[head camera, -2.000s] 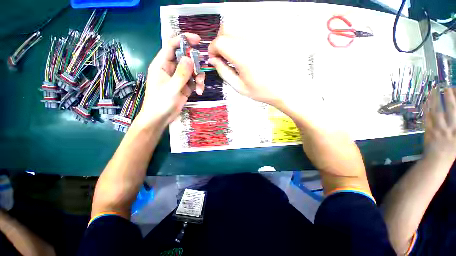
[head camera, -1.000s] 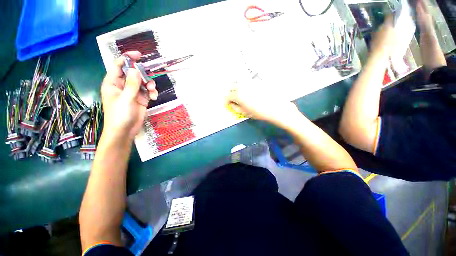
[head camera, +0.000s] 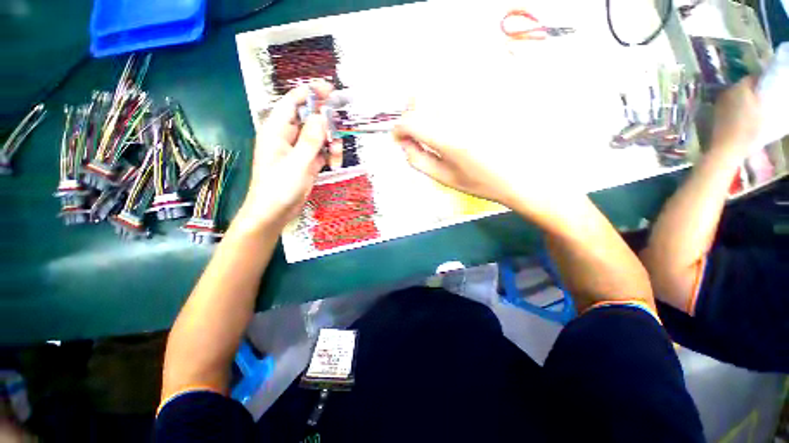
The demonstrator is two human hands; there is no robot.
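My left hand [head camera: 290, 160] holds a grey connector housing [head camera: 329, 105] above the left end of the white wire tray [head camera: 484, 78]. Several thin wires [head camera: 372, 122] stick out of the housing to the right. My right hand [head camera: 437, 156] is at the ends of these wires, thumb and fingers together; whether it pinches a wire is too blurred to tell. Dark red wires [head camera: 303, 62] lie at the tray's upper left, black wires [head camera: 350, 154] partly behind my left hand, bright red wires [head camera: 344, 212] near the front edge. Yellow wires [head camera: 471, 202] show partly under my right forearm.
Wired connectors [head camera: 134, 173] lie heaped on the green mat at left. A blue bin [head camera: 147, 24] is at the upper left. Red-handled snips [head camera: 526, 28] and part-wired connectors [head camera: 657, 121] lie on the tray. A neighbour's arm [head camera: 701, 199] works at right.
The view has turned and shifted. My right hand has moved from the yellow wires back to the wire ends at the housing. My left hand still holds the housing.
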